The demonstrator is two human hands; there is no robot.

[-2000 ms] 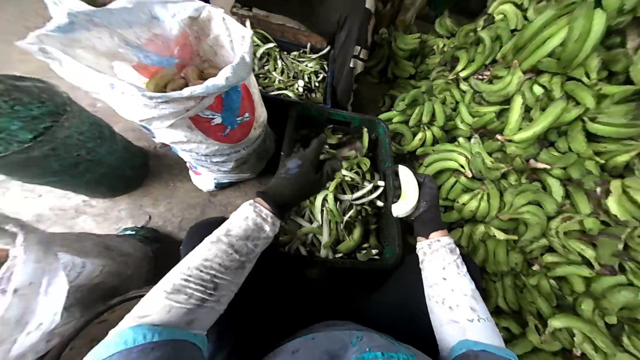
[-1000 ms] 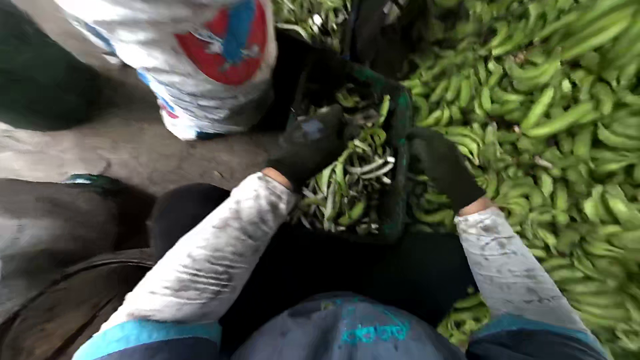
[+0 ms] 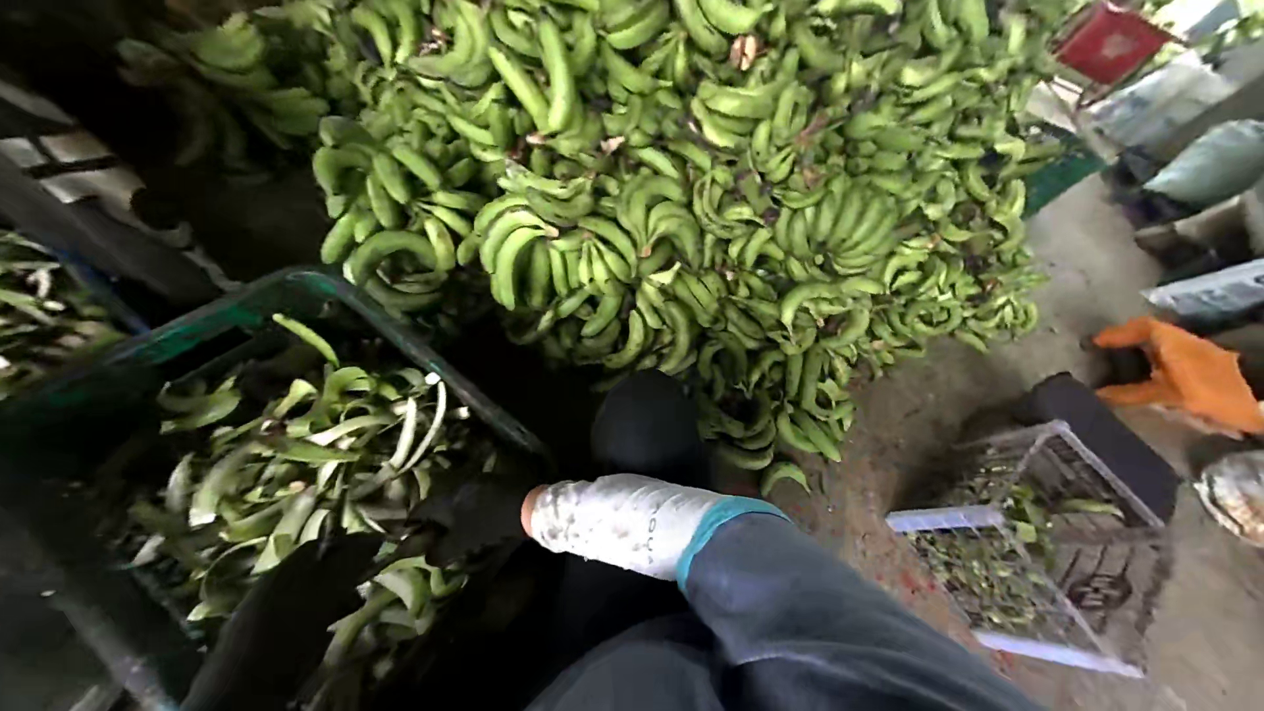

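A green plastic crate at the left holds green banana or plantain peels, some showing their pale inside. My right hand, in a dark glove below a stained white sleeve, reaches over the crate's right part among the peels. My left hand, also dark-gloved, is low over the peels, left of my right hand. Both hands are dark and blurred, so their fingers and anything between them cannot be made out. Beyond the crate lies a large heap of green bananas or plantains in bunches.
A second container of peels is at the left edge. To the right, a grey openwork crate with green scraps stands on the floor. An orange glove is near it; whether worn cannot be told. My knee borders the heap.
The view has swung far to the right. My right hand held a peeled pale fruit beside the crate two seconds ago; now it is over the peels, and that fruit is not visible.
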